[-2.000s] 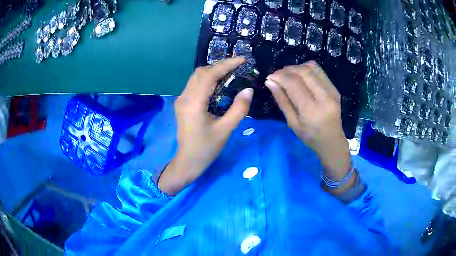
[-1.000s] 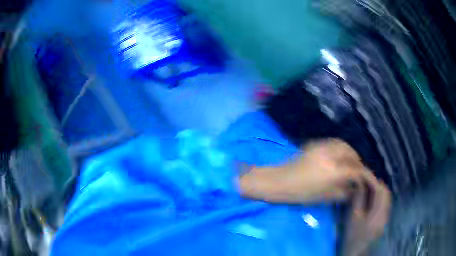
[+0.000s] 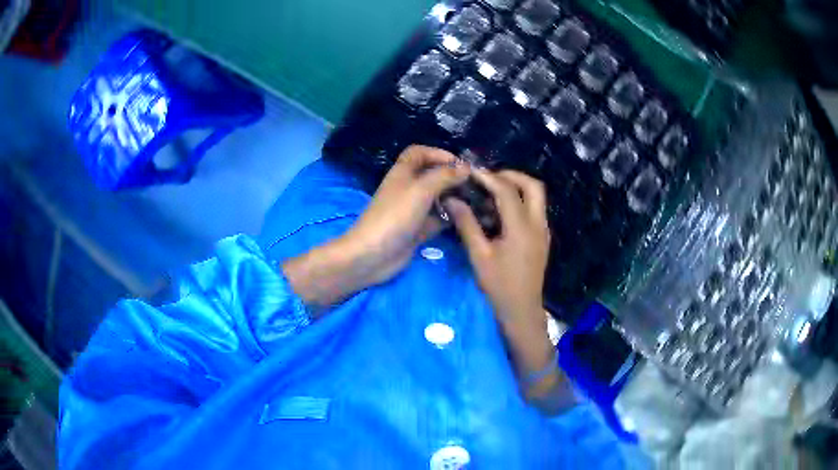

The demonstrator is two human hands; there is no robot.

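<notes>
My left hand (image 3: 402, 213) and my right hand (image 3: 513, 229) meet fingertip to fingertip over the near edge of the black blister tray (image 3: 386, 124). Between the fingers is a small dark, partly shiny piece (image 3: 472, 204), perhaps a watch case; the fingers hide most of it. Both hands appear closed on it. In the tray, silvery octagonal cases (image 3: 460, 105) sit in rows toward the back and right. The near part of the tray is dark, and its pockets are hard to make out.
A clear blister tray (image 3: 726, 303) with many small pockets lies at the right. The green mat (image 3: 303, 46) runs behind. A blue stool (image 3: 138, 110) stands at the left, and part of another blue stool (image 3: 593, 353) shows at the lower right. Whitish cloth (image 3: 680, 413) is at the lower right.
The view swung away in a blur and came back tilted. Two seconds ago my hands were apart over the tray; now they are together at a small piece near its front edge.
</notes>
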